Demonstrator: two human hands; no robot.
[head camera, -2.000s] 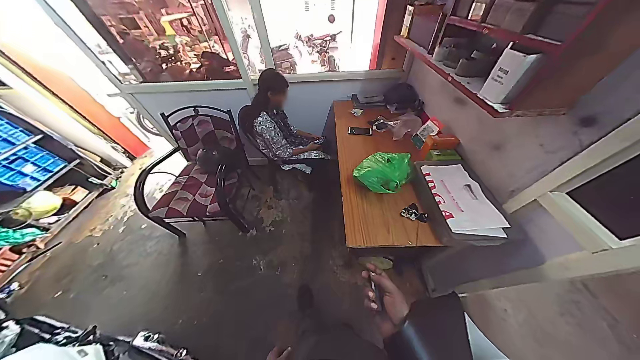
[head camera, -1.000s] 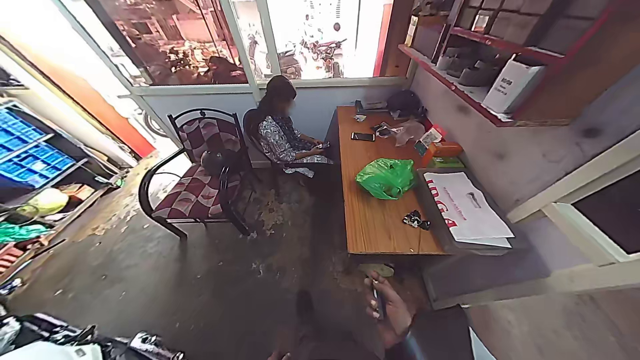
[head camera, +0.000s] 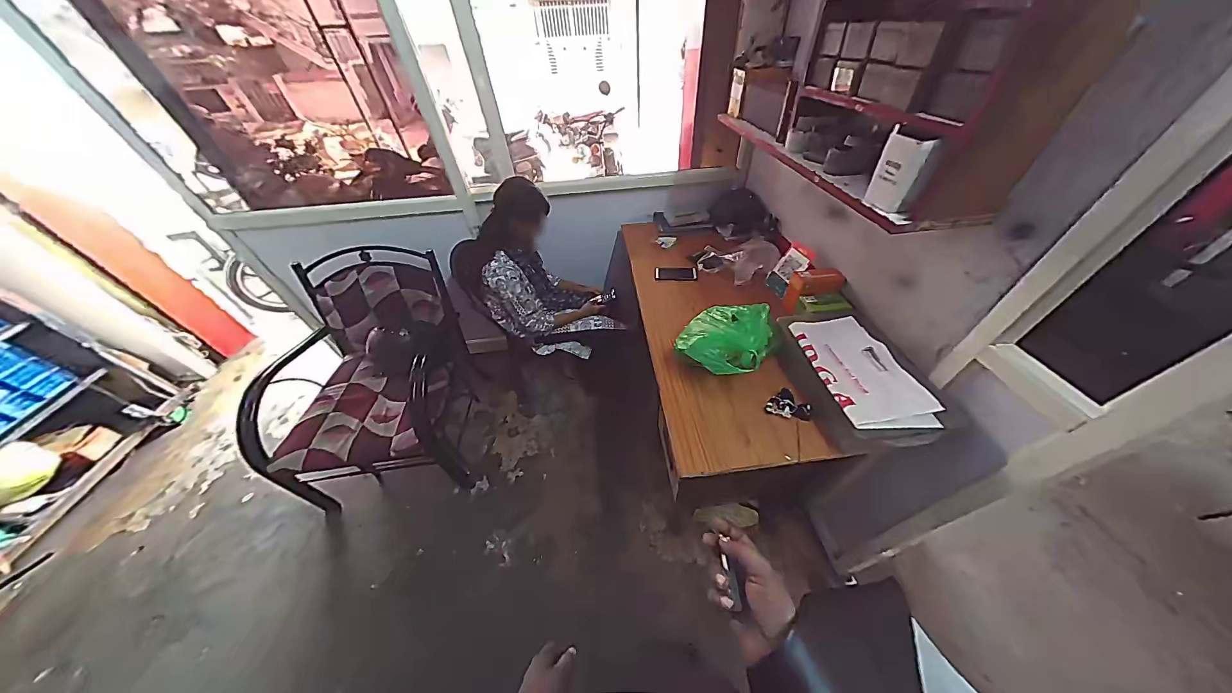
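Note:
My right hand (head camera: 756, 589) is closed around a small dark handheld object (head camera: 732, 577), possibly a phone or remote, below the near edge of the wooden desk (head camera: 703, 433). At the bottom edge of the view, only the fingers of my left hand (head camera: 549, 668) show; whether they hold anything is hidden. On the desk lie a green plastic bag (head camera: 727, 339), a small black item like a bunch of keys (head camera: 787, 405), a smartphone (head camera: 676, 274) and a white printed bag (head camera: 866, 373).
A person (head camera: 525, 279) sits left of the desk, holding a small object. A checkered metal-framed armchair (head camera: 361, 385) with a dark rounded item on it stands further left. Red-edged wall shelves (head camera: 828, 178) hang at right. Blue crates (head camera: 34, 371) are at far left.
The fingers of my left hand show more than one second ago. My right hand keeps hold of the dark object. The seated person's hands hold an object and are raised slightly from the earliest frame.

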